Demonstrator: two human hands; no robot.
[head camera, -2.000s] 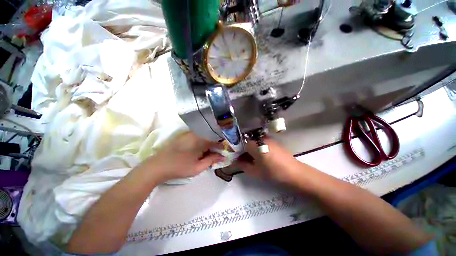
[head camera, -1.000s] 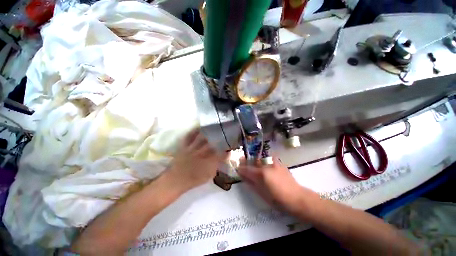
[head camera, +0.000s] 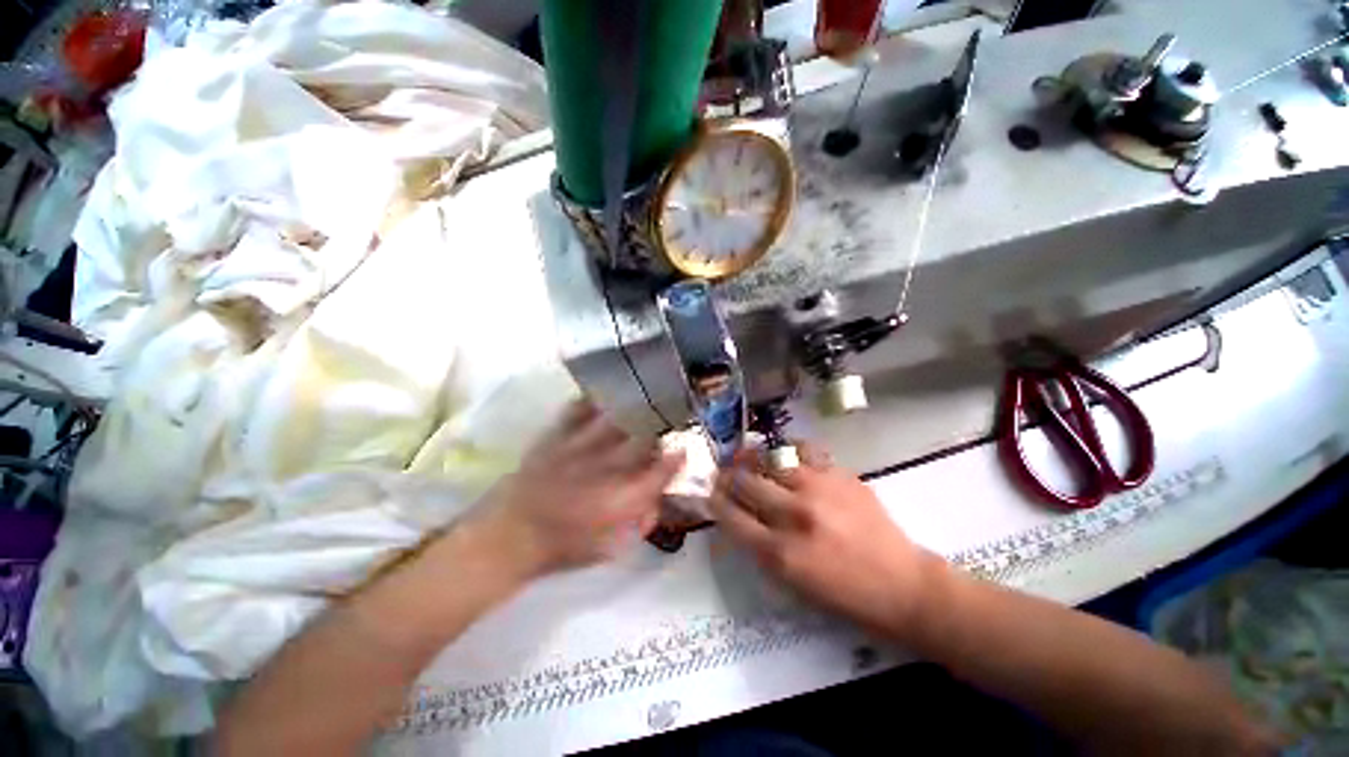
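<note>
A small pale piece of cloth (head camera: 690, 467) lies under the needle end of the grey-white sewing machine (head camera: 947, 266). My left hand (head camera: 589, 481) is just left of it, blurred, with its fingertips at the cloth's left edge; its grip cannot be told. My right hand (head camera: 814, 525) is at the right of the cloth, fingers bent beside the presser area; the fingertips are partly hidden by the bright metal guard (head camera: 704, 362). A heap of pale garment cloth (head camera: 326, 399) lies to the left, behind my left forearm.
Dark red scissors (head camera: 1076, 429) lie on the white table right of the needle. A printed ruler strip (head camera: 592, 683) runs along the front edge. A round gold-rimmed dial (head camera: 725, 201) and a green column (head camera: 629, 89) stand at the needle end. A blue crate edge (head camera: 1184, 592) shows at the lower right.
Since two seconds ago, my left hand has moved up from a pinch at the cloth and is blurred. My right hand has come out from beneath the machine head to the cloth's right side. The view has shifted.
</note>
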